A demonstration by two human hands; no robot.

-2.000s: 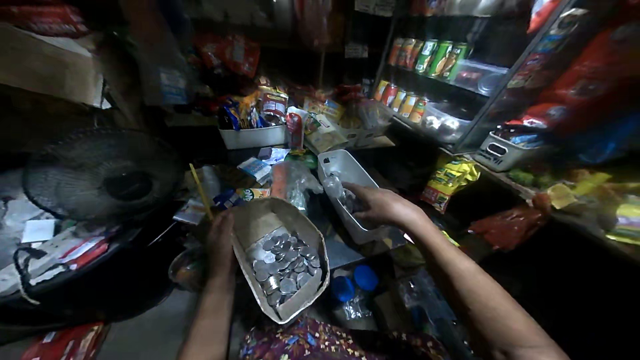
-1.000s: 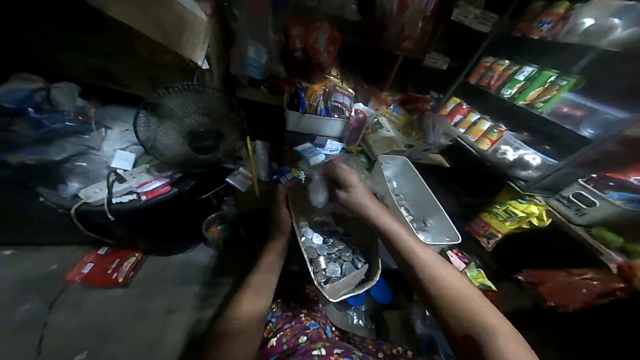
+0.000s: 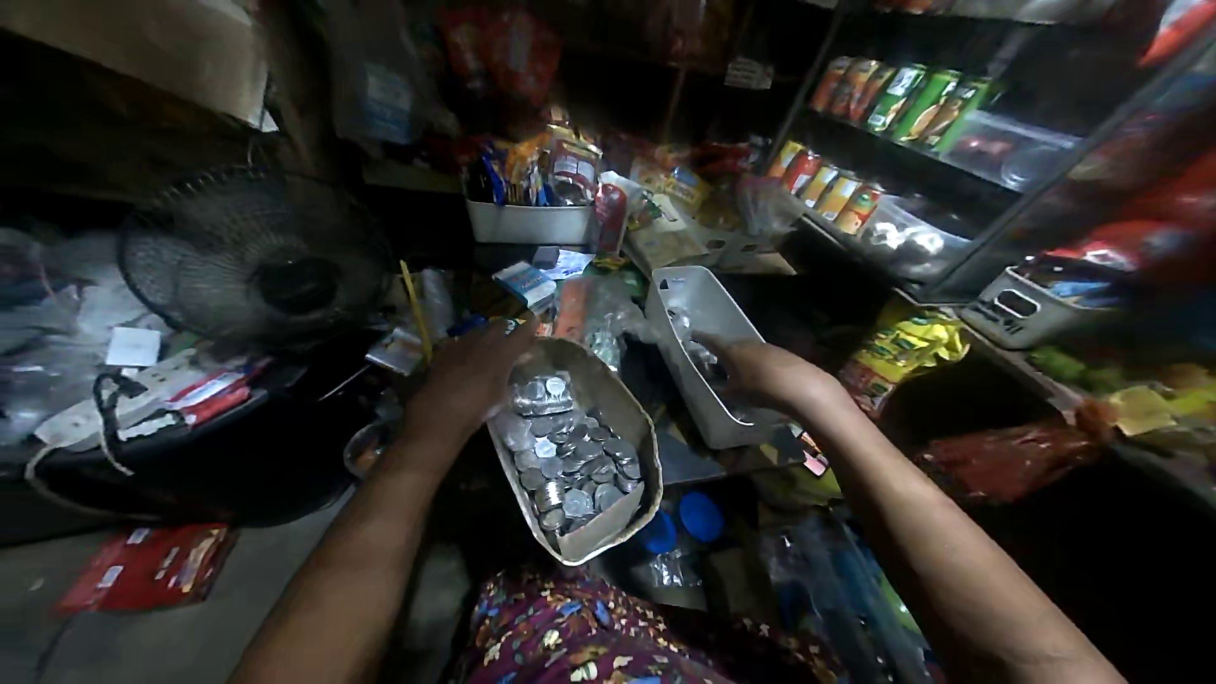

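A cut-open cardboard box with many silver coins stands tilted before my lap. My left hand grips its far left edge. Near that end, a small clear plastic bag of coins rests on the loose ones. To the right is a long white plastic basket with some coins or small clear bags inside. My right hand reaches into this basket; its fingertips are partly hidden, so whether they hold anything is unclear.
A black fan and a white power strip are at left. A white bin of packets stands behind. Shelved cans and a yellow packet are at right. Blue lids lie below the box.
My right hand has moved from over the cardboard box to the white basket. A small bag of coins now lies in the box's far end. My left hand stays at the box.
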